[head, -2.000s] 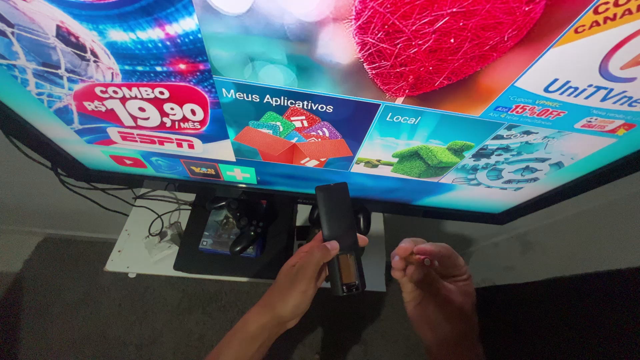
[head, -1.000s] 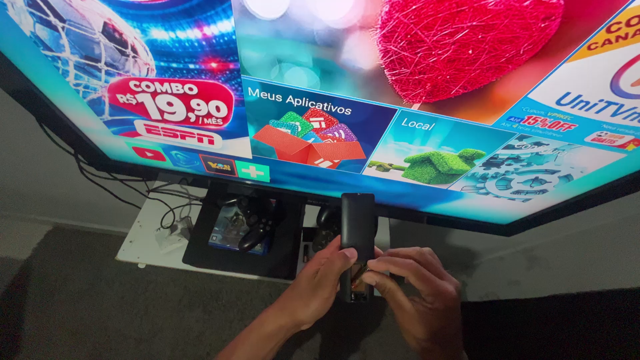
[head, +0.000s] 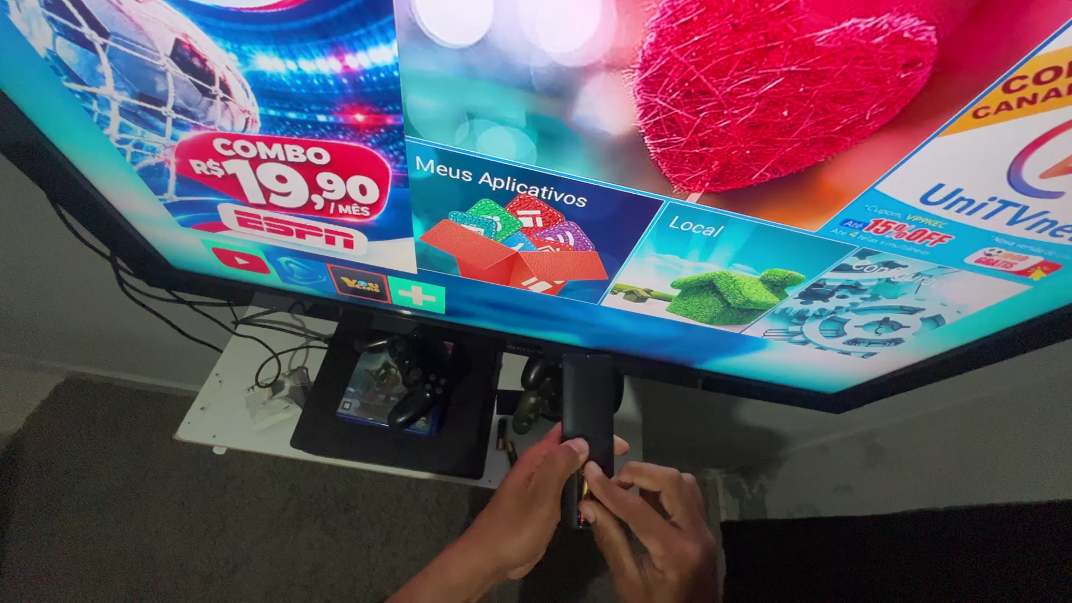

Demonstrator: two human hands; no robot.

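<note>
A black remote control (head: 588,402) stands out upright in the view, its back toward me and its battery bay exposed at the lower end. My left hand (head: 536,494) is closed around its middle, the thumb across the back. The fingertips of my right hand (head: 649,519) are at the bay, touching a battery (head: 584,486) that shows only in part between them; how far it sits in the bay is hidden by the fingers. Left of the remote, small batteries (head: 507,444) lie on the white shelf (head: 230,402).
A large lit television (head: 536,322) spans the top. Below it, a black game console (head: 318,435) carries a disc case (head: 360,398) and a black game controller (head: 423,385). Another controller (head: 536,394) lies behind the remote. Black cables (head: 151,289) hang at left, near a clear plastic bag (head: 280,398).
My right hand was apart from the remote two seconds ago, holding a small item; it has moved left to the battery bay and stays there. My left hand keeps its hold.
</note>
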